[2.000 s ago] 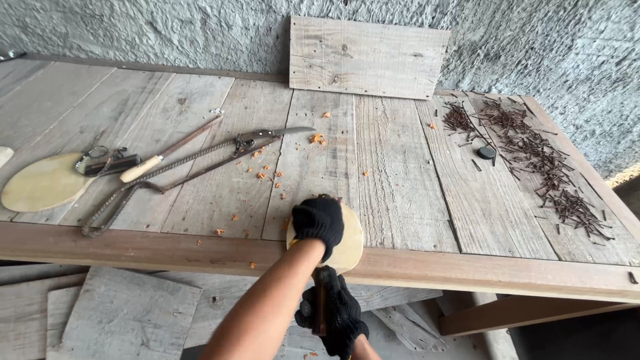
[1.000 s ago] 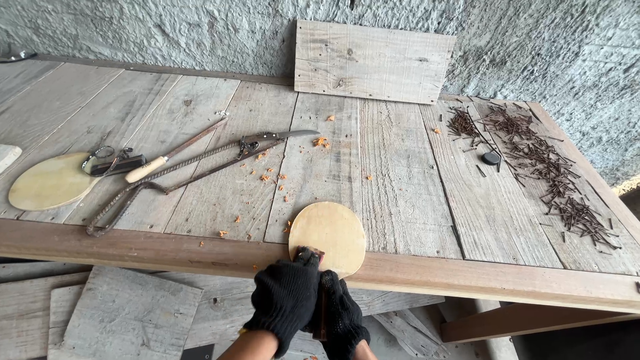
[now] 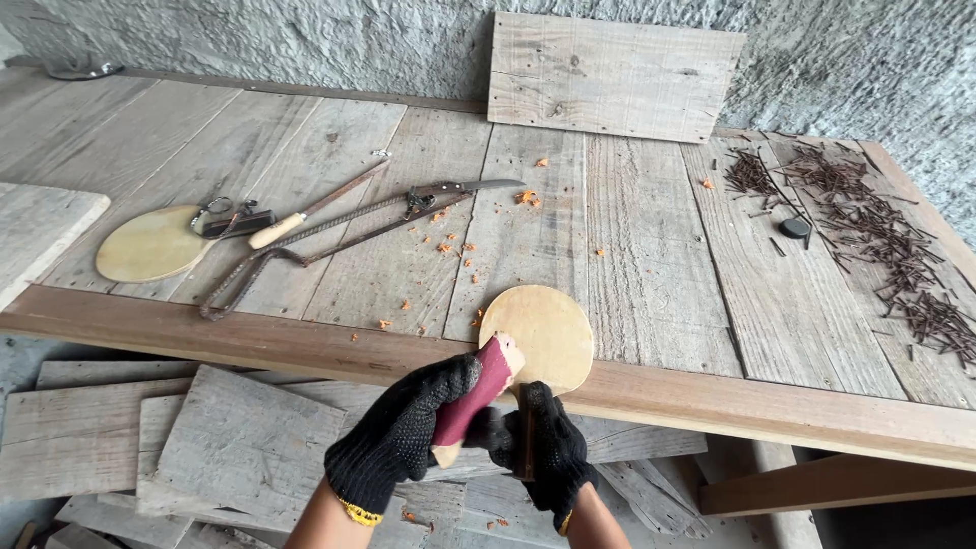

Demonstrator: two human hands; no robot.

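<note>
My left hand (image 3: 408, 427), in a black knit glove, grips a wooden piece wrapped in dark red sandpaper (image 3: 476, 393), its upper end over the lower left part of a round wooden paddle blade (image 3: 545, 335). The gloved right hand (image 3: 550, 450) is closed around the paddle's dark handle (image 3: 526, 438) just past the table's front edge. A second wooden paddle (image 3: 152, 244) lies at the left, with metal rings (image 3: 217, 213) by its dark handle. Beside it are a wooden-handled tool (image 3: 276, 230), a bent rebar frame (image 3: 244, 278) and a knife (image 3: 488, 185).
Rusty nails (image 3: 877, 221) and a round black object (image 3: 794, 228) lie on the right of the plank table (image 3: 656, 305). A board (image 3: 610, 76) leans on the rough wall. Orange shavings (image 3: 526, 197) are scattered midway. Loose boards (image 3: 244, 442) lie below.
Two seconds ago my left hand lay over the paddle blade; it has drawn back toward me and left, exposing the blade and the red sandpaper. The right hand stays at the handle.
</note>
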